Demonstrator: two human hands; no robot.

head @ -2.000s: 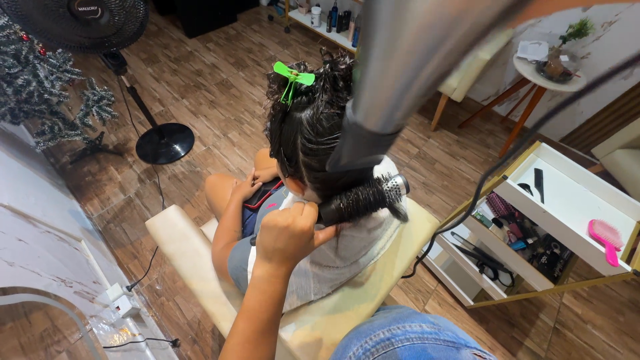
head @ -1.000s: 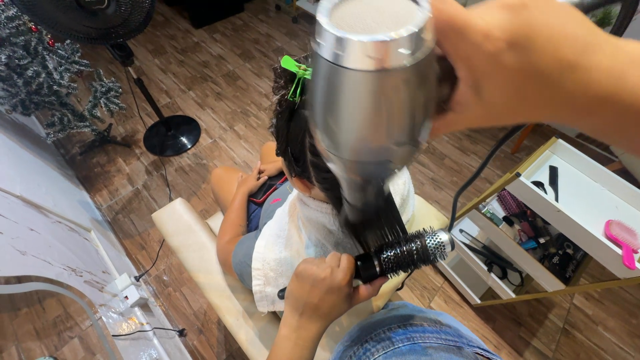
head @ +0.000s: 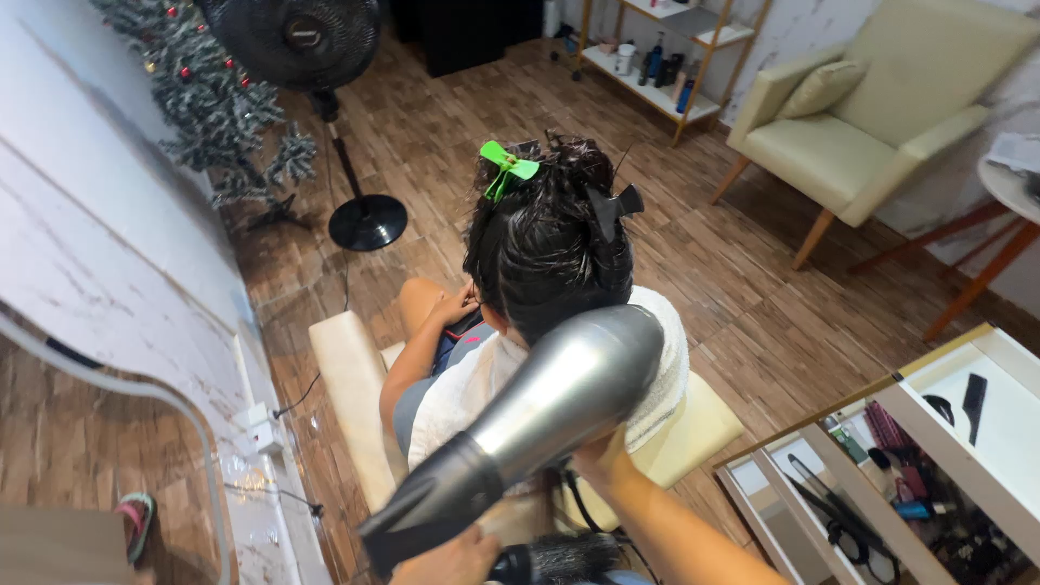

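Note:
My right hand (head: 603, 451) grips a silver hair dryer (head: 569, 390) from below, its handle mostly hidden; the black nozzle points to the lower left. At the bottom edge my left hand (head: 451, 559), partly behind the nozzle, holds a round hair brush (head: 573, 556), with a strand of dark hair running down to it. A seated person (head: 418, 357) faces away, a white towel (head: 662, 357) over the shoulders. The person's dark hair (head: 552, 260) is pinned up with a green hair clip (head: 508, 166) and a black hair clip (head: 615, 210).
An open drawer unit (head: 886, 382) with combs and styling tools stands at the lower right. A pedestal fan (head: 367, 221) and frosted Christmas tree (head: 219, 122) are at the upper left. A cream armchair (head: 837, 146) and bottle shelf (head: 626, 73) stand farther back. Cords lie by the left wall.
The dryer has swung from above the hair to a slant with its nozzle at the lower left. My left hand and the brush have moved down to the bottom edge. The view has shifted.

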